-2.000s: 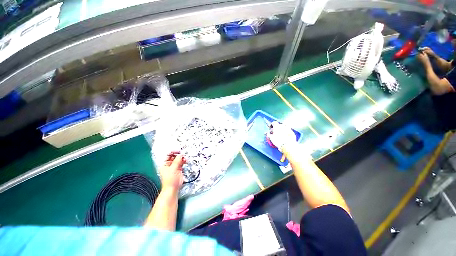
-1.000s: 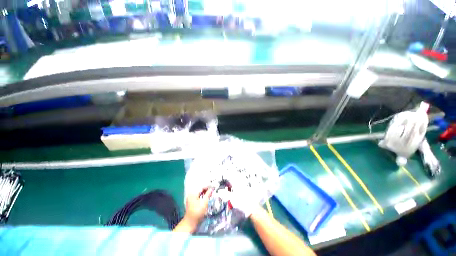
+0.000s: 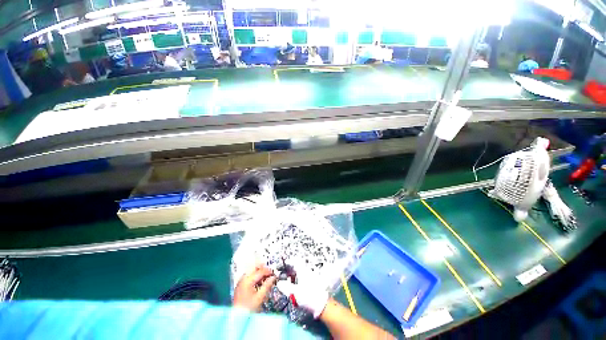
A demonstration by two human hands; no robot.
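A clear plastic bag [image 3: 339,226] lies open on the green bench, full of tiny silver, white and dark pieces [image 3: 299,247]. My left hand [image 3: 254,287], bare, is at the bag's near left part with fingers bent; thin dark cable shows by its fingertips. My right hand [image 3: 309,292], in a white glove, is close beside it, closed on red-handled scissors [image 3: 293,300]. The scissors' blades and the exact hold on the cable are too small and blurred to tell. A black cable coil [image 3: 189,291] lies to the left, partly cut off by a light blue surface.
A blue tray [image 3: 392,275] with a slim orange stick [image 3: 411,307] is right of the bag. A smaller clear bag [image 3: 229,192] and a divided bin [image 3: 154,216] are behind. A metal post [image 3: 435,143] and white fan [image 3: 521,178] stand right. A white cable bundle [image 3: 8,279] is far left.
My right hand has left the blue tray with the red-handled scissors and come beside my left hand over the bag. The view has swung and tilted up, showing more of the upper shelf.
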